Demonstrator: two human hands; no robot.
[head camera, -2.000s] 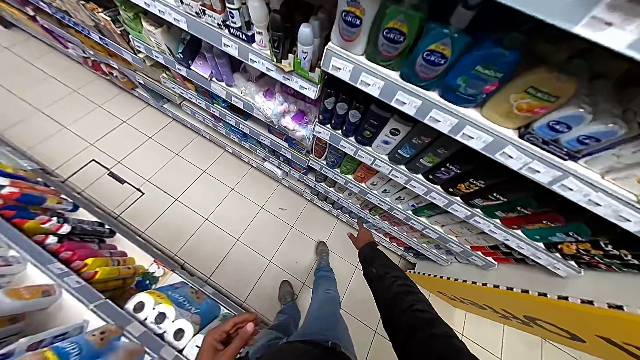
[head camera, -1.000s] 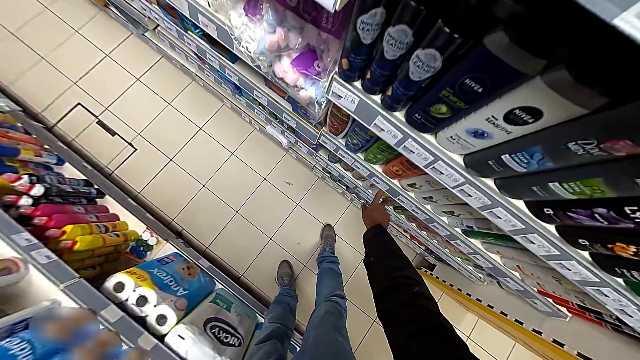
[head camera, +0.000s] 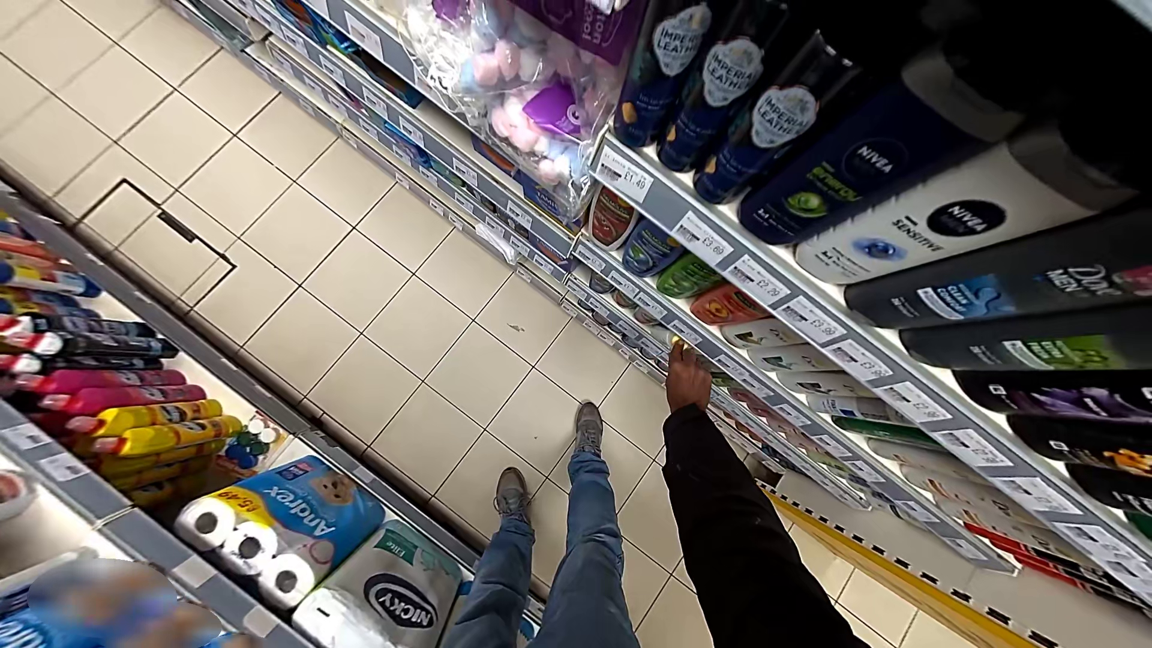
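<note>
My right hand (head camera: 688, 376), below a black sleeve, is at a lower shelf of the right-hand unit, its fingertips by a small yellow-topped item (head camera: 677, 341); whether it grips that item cannot be told. Shower gel bottles, one orange (head camera: 727, 304) and one green (head camera: 688, 274), lie just above and beside the hand. On the shelf over them stand Nivea bottles, a dark blue one (head camera: 855, 171) and a white one (head camera: 954, 216), with Imperial Leather cans (head camera: 729, 72) to their left. My left hand is out of view.
The left-hand shelf unit holds an Andrex toilet roll pack (head camera: 297, 522), a Nicky pack (head camera: 396, 589) and yellow bottles (head camera: 166, 432). Bags of cotton wool balls (head camera: 522, 99) hang over the aisle's right side. A yellow board (head camera: 864, 549) edges the shelf. Tiled floor (head camera: 396, 297) runs between the units.
The left hand, seen near the toilet rolls two seconds ago, has left the view. The right hand has gone from over the floor to the lower shelf. The view has moved closer to the right-hand shelves.
</note>
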